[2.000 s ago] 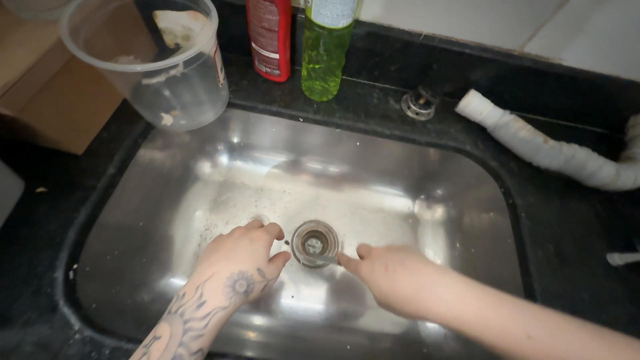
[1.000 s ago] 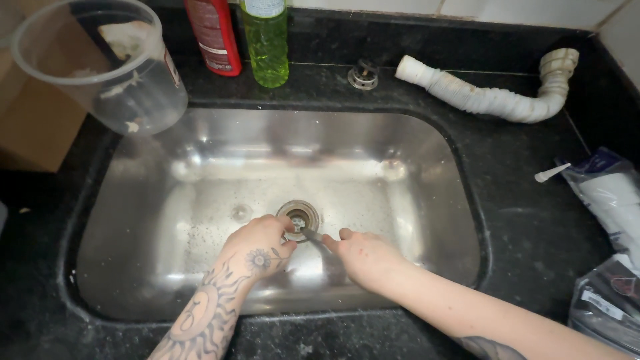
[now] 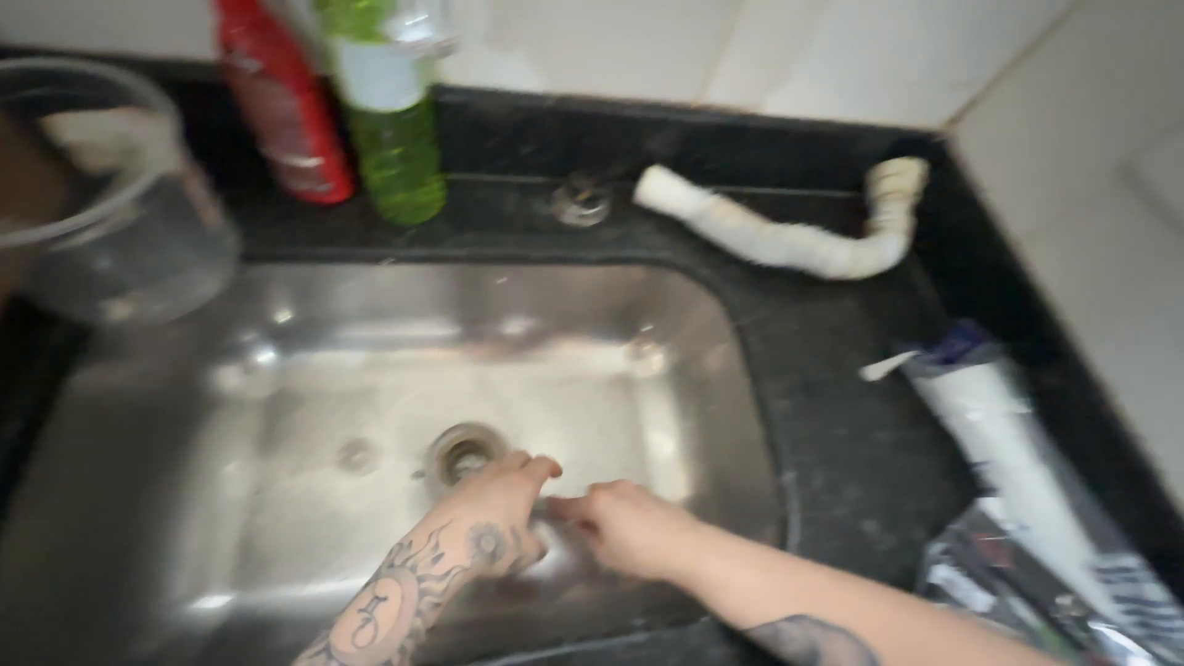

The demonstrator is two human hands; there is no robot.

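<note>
The round metal drain (image 3: 465, 453) lies in the floor of a stainless steel sink (image 3: 564, 398). My left hand (image 3: 495, 509) is over the drain's near right edge, fingers bent; whether it holds anything is hidden. Just to its right, my right hand (image 3: 629, 527) has its fingers curled around a thin tool, of which only a small blurred grey part (image 3: 544, 507) shows between the hands. What kind of tool it is cannot be told.
Behind the sink stand a red bottle (image 3: 291, 120), a green liquid bottle (image 3: 398, 148) and a metal fitting (image 3: 581, 203). A white corrugated drain hose (image 3: 786, 242) lies back right, plastic packaging (image 3: 1017, 462) at the right, a clear plastic tub (image 3: 139, 250) at the left.
My left hand has moved from the drain's near left side across to its near right edge, close to my right hand. The view has shifted to the right.
</note>
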